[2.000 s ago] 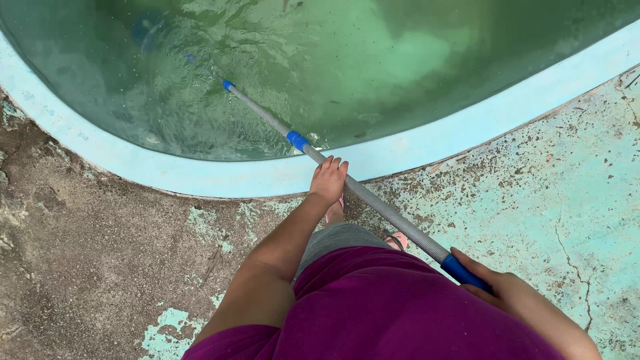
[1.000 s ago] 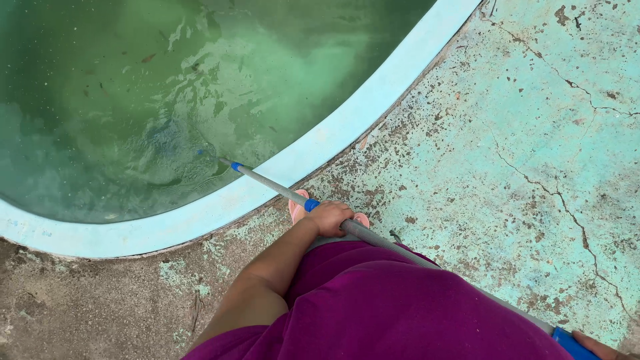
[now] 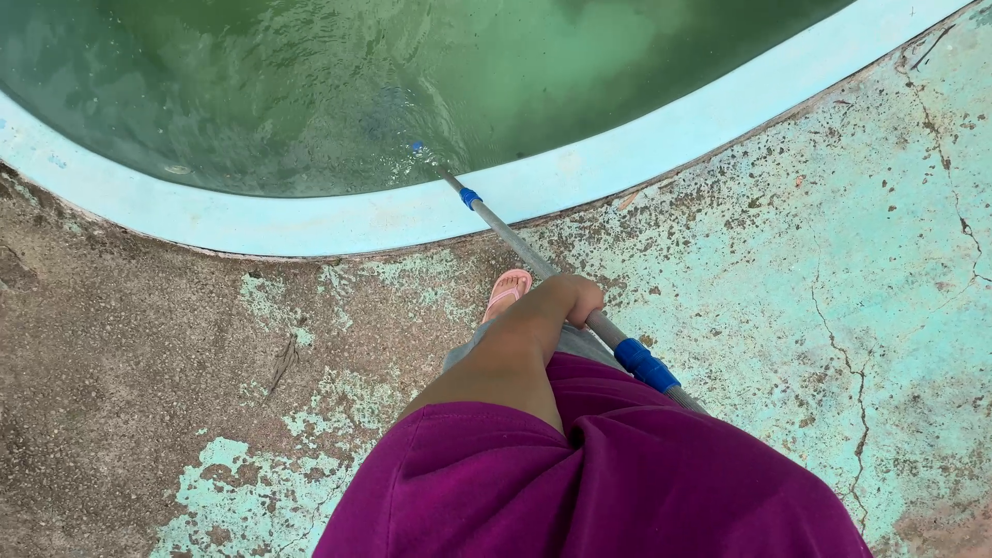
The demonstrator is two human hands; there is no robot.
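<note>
A grey telescopic pole (image 3: 515, 239) with blue collars runs from the green pool water (image 3: 310, 101) over the pale blue pool rim and past my body at lower right. My left hand (image 3: 585, 301) is wrapped around its shaft, above a thick blue collar (image 3: 647, 364). A smaller blue collar (image 3: 470, 198) lies over the rim. Below the surface, a blue part (image 3: 417, 146) and a dark blurred shape show near the pole's far end. The pole's rear end is hidden by my purple shirt, and my right hand is out of sight.
The curved pool rim (image 3: 333, 225) crosses ahead of me. My foot in a pink flip-flop (image 3: 509, 291) stands close to it. Around me the concrete deck (image 3: 124, 372) has peeling turquoise paint, cracks at right and a few twigs.
The pole has been drawn back from the pool, and its thick blue collar now lies behind my left hand. My right hand, at the lower right earlier, has left the view. The view has shifted.
</note>
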